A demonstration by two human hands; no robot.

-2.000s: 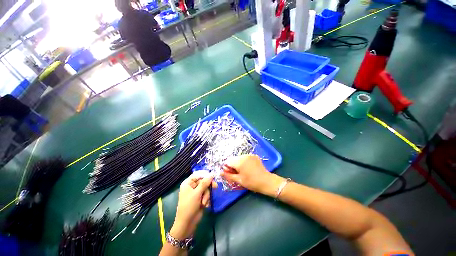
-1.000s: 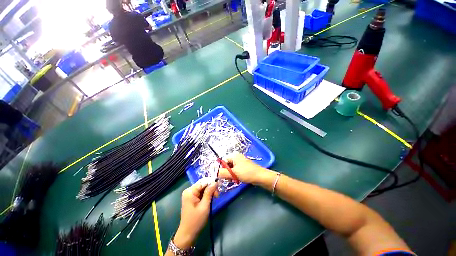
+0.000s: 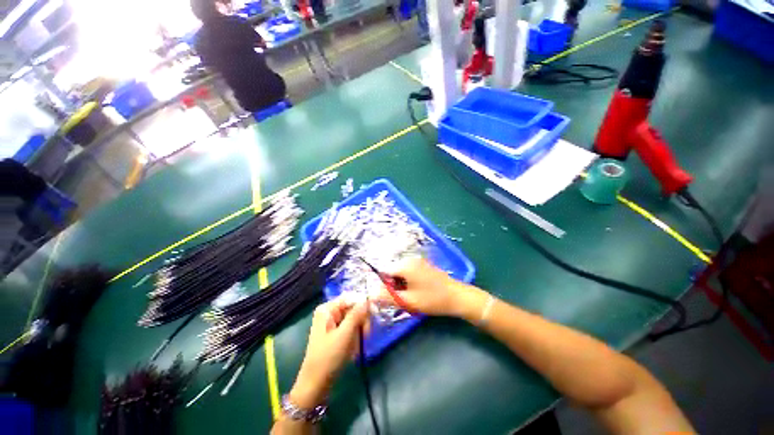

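My left hand (image 3: 336, 333) is over the near side of the blue tray (image 3: 462, 270), its fingers closed on a black cable (image 3: 367, 392) that hangs down towards me. My right hand (image 3: 424, 287) holds small red-handled scissors (image 3: 394, 291), their dark pointed blades towards the upper left over the tray. White and silvery scraps (image 3: 382, 225) lie loose in the tray. The cable's upper end is at my left fingertips and too blurred to make out. A fanned cable bundle (image 3: 276, 297) rests its pale ends on the tray's left side.
Another pale-tipped cable bundle (image 3: 216, 263) lies further left, with darker bundles (image 3: 144, 399) near left. Nested blue bins (image 3: 501, 132) stand on white paper behind. A steel ruler (image 3: 524, 212), green tape roll (image 3: 604, 180), red heat gun (image 3: 632, 119) and thick black cord (image 3: 586, 273) are at right.
Between two seconds and one second ago the scissors came into clear view in my right hand. Since then both hands have stayed close together over the tray; the whole view has shifted slightly.
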